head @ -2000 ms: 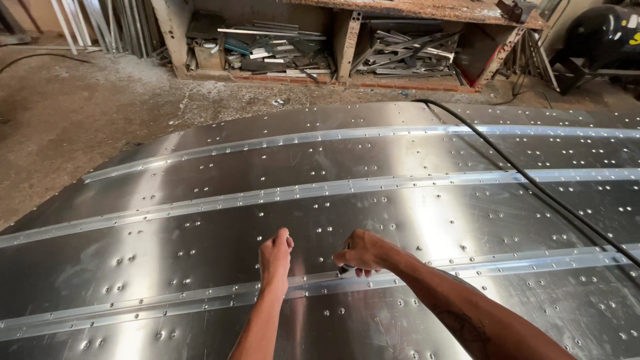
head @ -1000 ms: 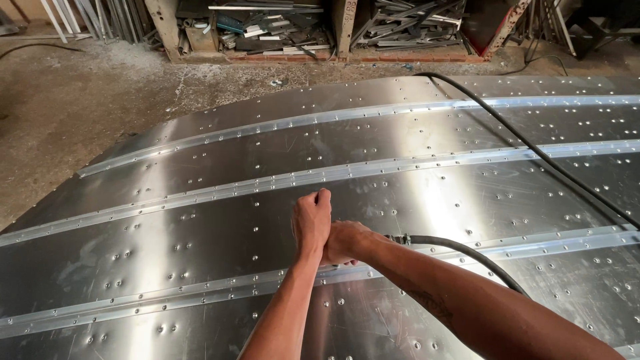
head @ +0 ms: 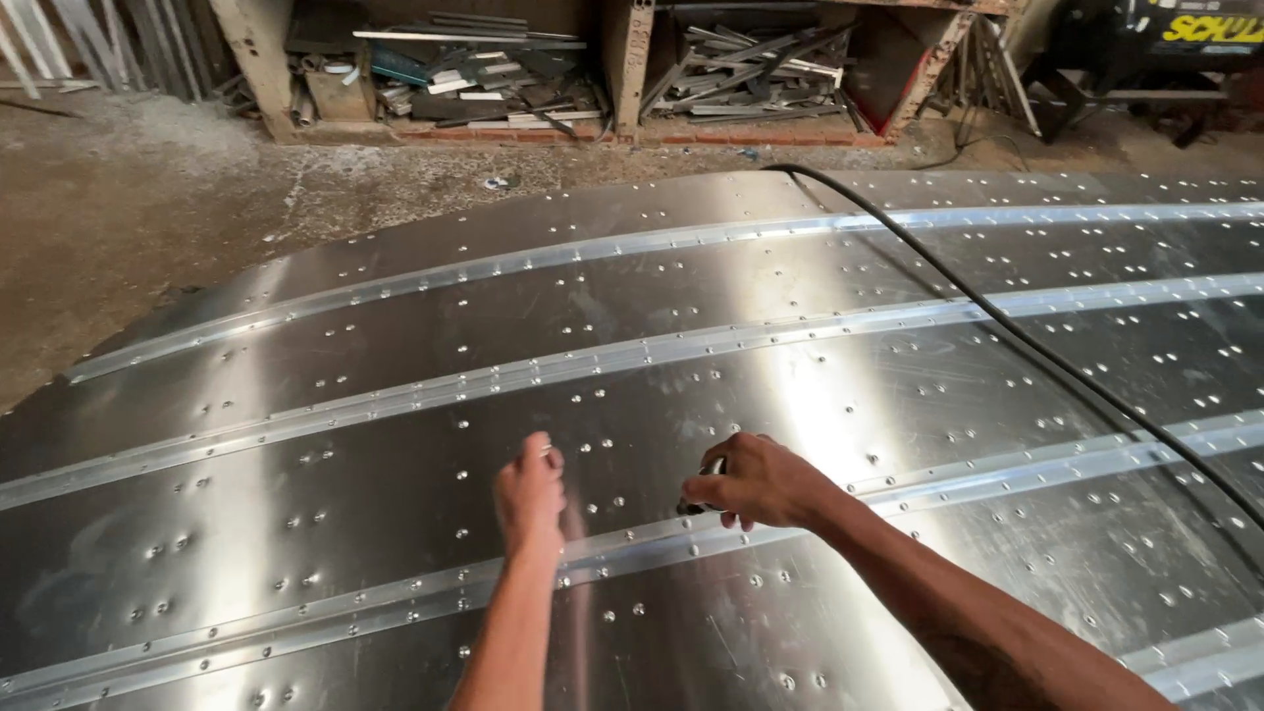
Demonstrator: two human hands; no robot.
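Observation:
A large riveted sheet-metal hull (head: 375, 484), curved at its far edge, fills the view below me. Raised metal ribs (head: 592, 355) with rows of rivets cross it. Above the dark metal, left of centre, my left hand (head: 531, 494) is closed, a small shiny piece showing at its fingers; what it is, I cannot tell. To its right, my right hand (head: 750, 481) grips a small dark and metallic tool (head: 707, 486), mostly covered by the fingers, just above the nearer rib. The two hands are apart.
A black hose (head: 1027, 331) lies across the hull on the right. Beyond the far edge, shelves (head: 629, 69) hold metal offcuts (head: 755, 69). Long metal bars (head: 128, 44) lean at the upper left, and a black Schulz compressor (head: 1165, 39) stands at the upper right above the concrete floor (head: 148, 188).
My hands were together one second ago and are now apart, the right one farther right. The hose fitting and hose length seen beside my right hand then no longer show there.

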